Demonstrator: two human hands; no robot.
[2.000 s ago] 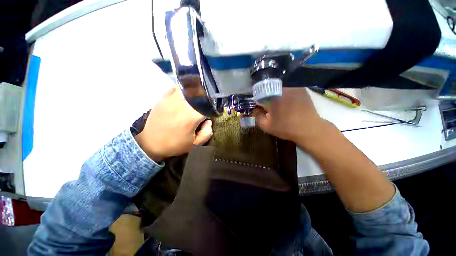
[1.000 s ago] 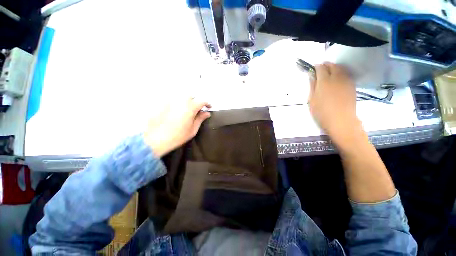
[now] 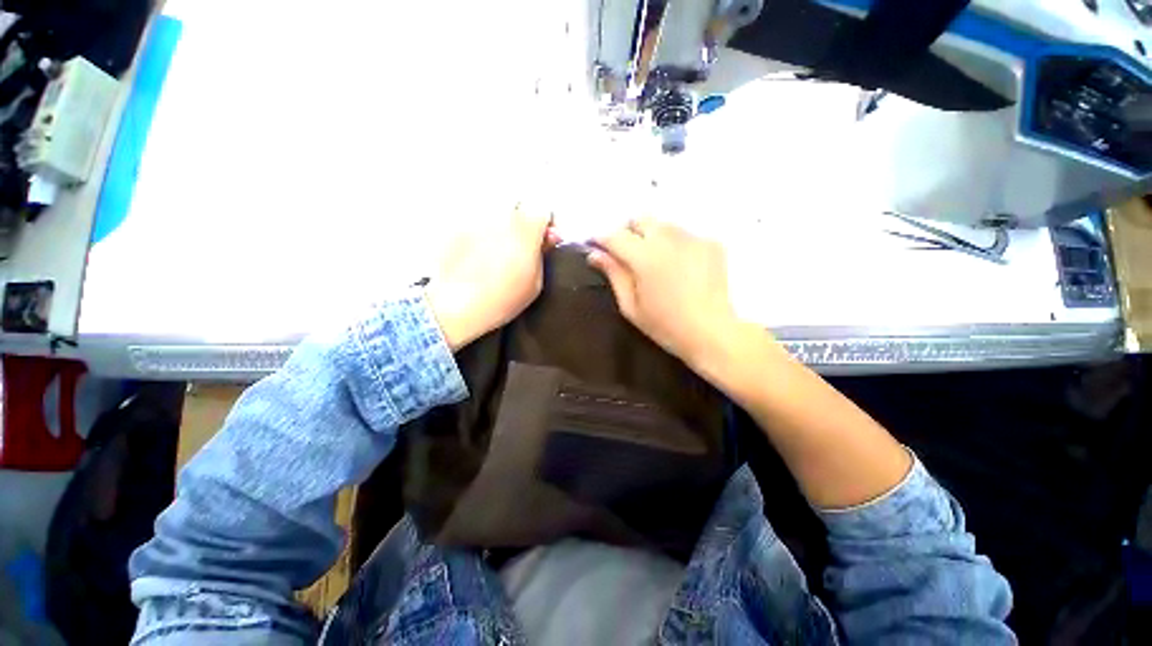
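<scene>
The dark brown garment (image 3: pixel 606 341) hangs from the table's front edge into my lap. A line of light stitches and a lighter brown band show on it. My left hand (image 3: pixel 495 280) pinches its top left corner at the fingertips. My right hand (image 3: pixel 672 288) holds its top edge just to the right, fingers bent over the cloth. The two hands are close together, with a small gap between the fingertips. Whether the right palm holds a tool is hidden. The presser foot and needle area (image 3: pixel 625 116) are beyond the cloth, apart from it.
The white machine head (image 3: pixel 960 139) stands at the upper right. A thin metal tool (image 3: pixel 948 237) lies near its base. A measuring strip (image 3: pixel 872 351) runs along the front edge. Blue tape (image 3: pixel 139 133) and a pale box (image 3: pixel 73 124) are at the left.
The garment came out from under the presser foot toward me. My right hand reached right to a dark-tipped tool, then came back to the cloth beside my left hand.
</scene>
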